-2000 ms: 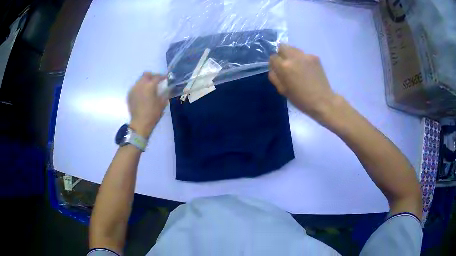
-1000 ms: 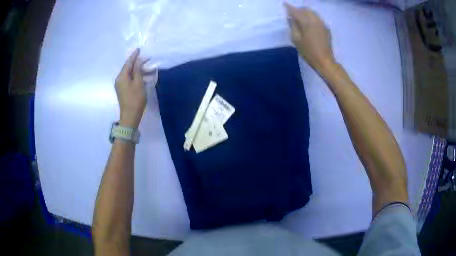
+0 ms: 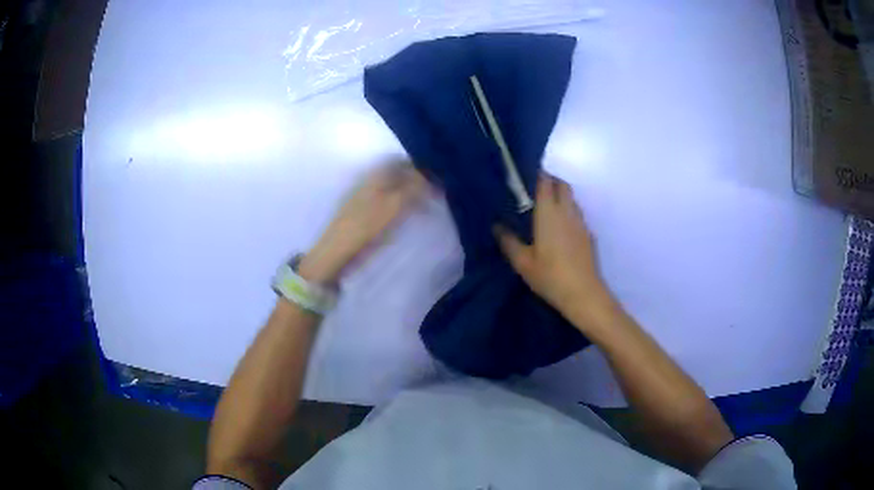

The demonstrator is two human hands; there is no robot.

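The navy garment (image 3: 479,124) lies on the white table, gathered narrow at its middle and wider at both ends. A pale hang tag (image 3: 500,144), seen nearly edge-on, lies on its upper part. My right hand (image 3: 556,234) grips the gathered middle from the right. My left hand (image 3: 388,196) is blurred beside the garment's left edge; whether it touches the cloth cannot be told. A clear polybag (image 3: 335,53) lies flat at the far side, partly under the garment's top end.
A brown cardboard box (image 3: 834,105) under plastic stands at the right. A sheet of purple round stickers (image 3: 845,306) runs along the right table edge. Blue crate edges (image 3: 163,394) show below the table's left corner.
The polybag, earlier pulled over the garment's top end, is off it and out of both hands. The garment has gone from a flat rectangle to bunched, and both hands have come in to its middle.
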